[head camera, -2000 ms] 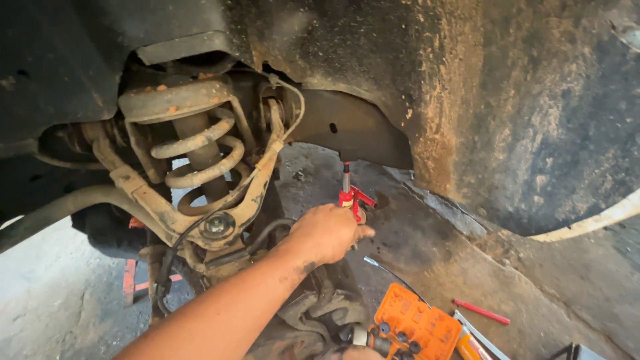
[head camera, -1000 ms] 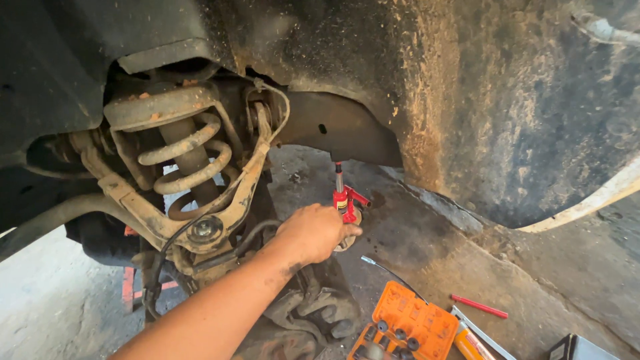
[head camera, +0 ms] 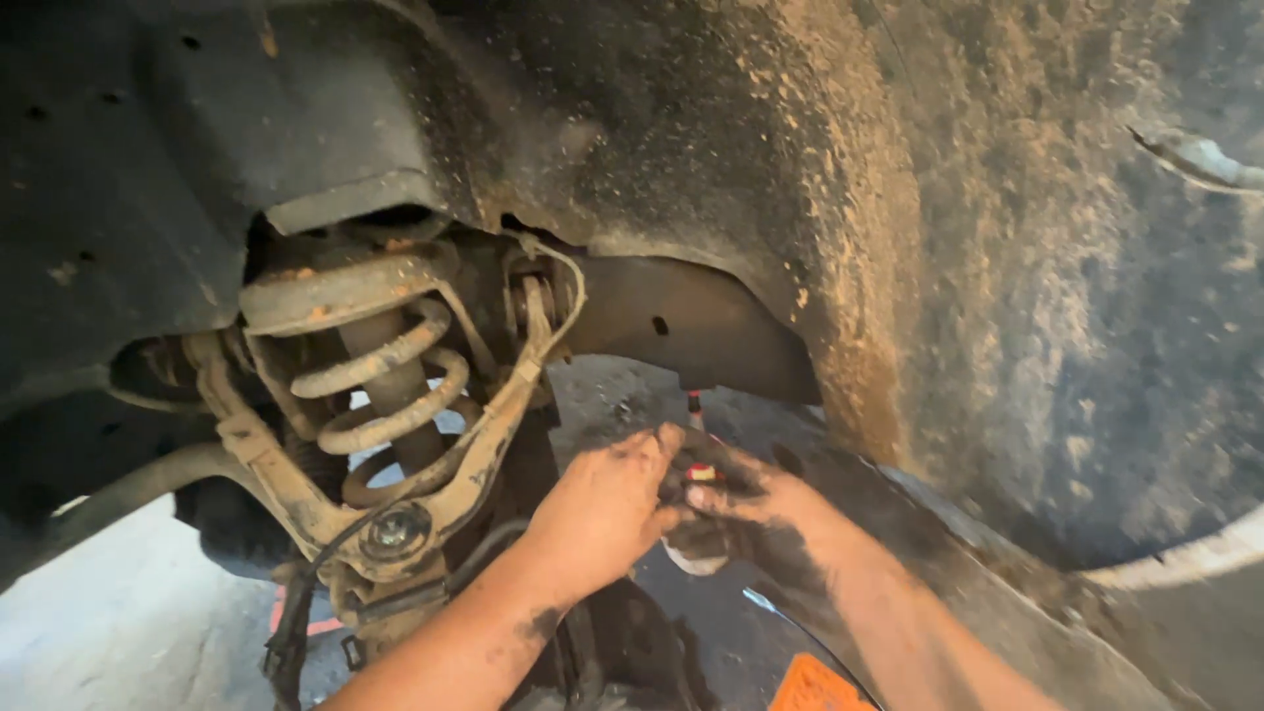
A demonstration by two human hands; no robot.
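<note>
A small red bottle jack (head camera: 703, 473) stands under the vehicle's frame rail (head camera: 681, 326), mostly hidden by fingers; its ram reaches up to the rail's lower edge. My left hand (head camera: 604, 499), coming from the lower left, has its fingers and thumb curled on the jack's left side. On the other side my right hand (head camera: 755, 494), with blackened skin, wraps round the jack body, fingers in front. A pale round part (head camera: 697, 555) shows just below the hands; what it is cannot be told. The dusty coil spring (head camera: 395, 425) and upper control arm (head camera: 504, 425) are left of the hands.
The mud-stained wheel-arch liner (head camera: 859, 247) hangs above and to the right. An orange plastic case (head camera: 815, 686) lies at the bottom edge, with a cable with a metal tip (head camera: 765, 602) beside it. A brake hose and wire run down past the control arm at lower left.
My right hand has come in from the right to the jack, where only my left hand was a second ago. The view has shifted, so less of the orange case shows.
</note>
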